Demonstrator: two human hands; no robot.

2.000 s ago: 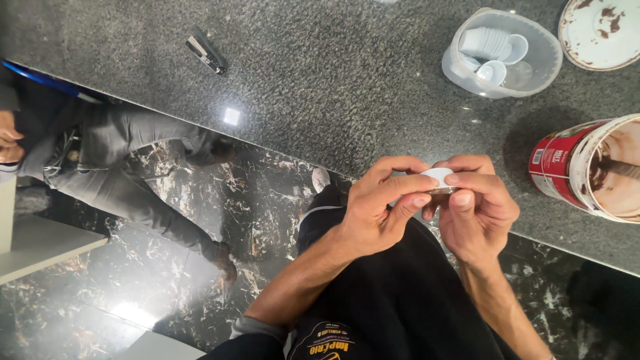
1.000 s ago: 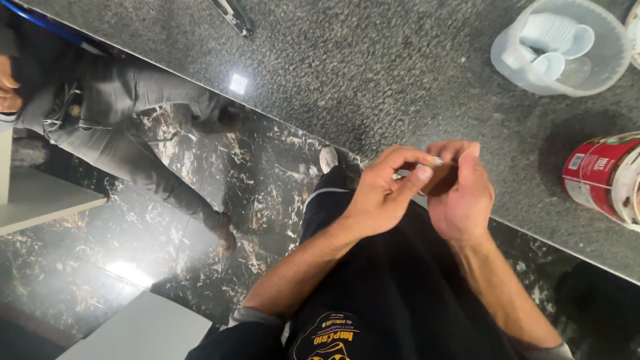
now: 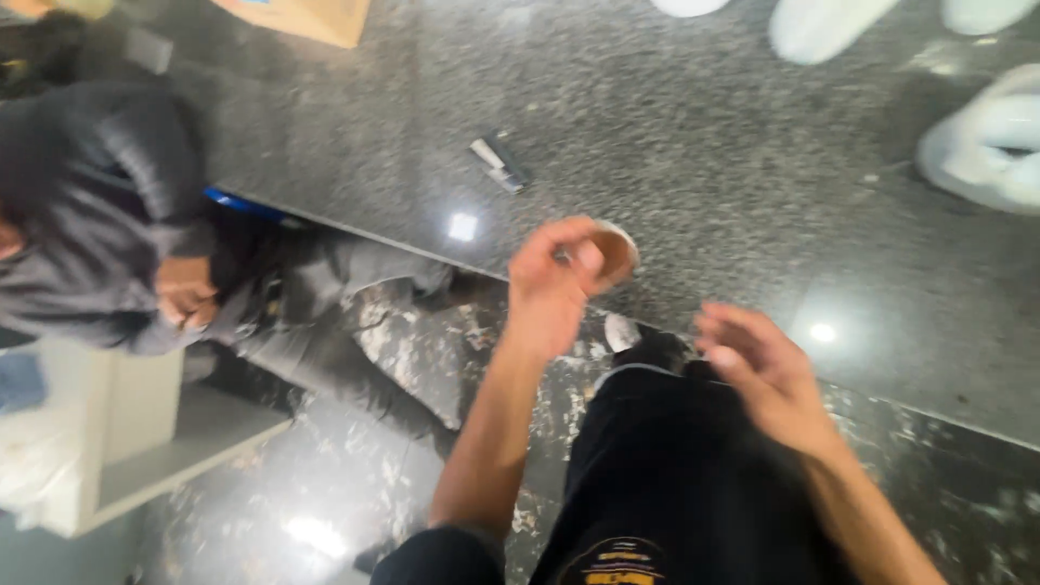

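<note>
My left hand (image 3: 556, 280) is blurred over the near edge of the speckled stone counter (image 3: 691, 162). It is closed on a small round cup (image 3: 616, 253) with a pale rim and a brown inside; whether the brown is its content cannot be told. My right hand (image 3: 760, 366) is off to the right at the counter edge, fingers apart, holding nothing. A small stapler-like metal object (image 3: 497, 165) lies on the counter beyond my left hand.
Another person (image 3: 106, 203) sits at the left, hands together. Several white containers (image 3: 987, 142) stand at the upper right, partly cut off. A cardboard box (image 3: 305, 16) is at the top left. An open pale cabinet or shelf (image 3: 138, 439) stands at the lower left.
My hands have parted; both were together at the small cup, and now only my left holds it. The view has swung left, leaving the red bucket out of frame.
</note>
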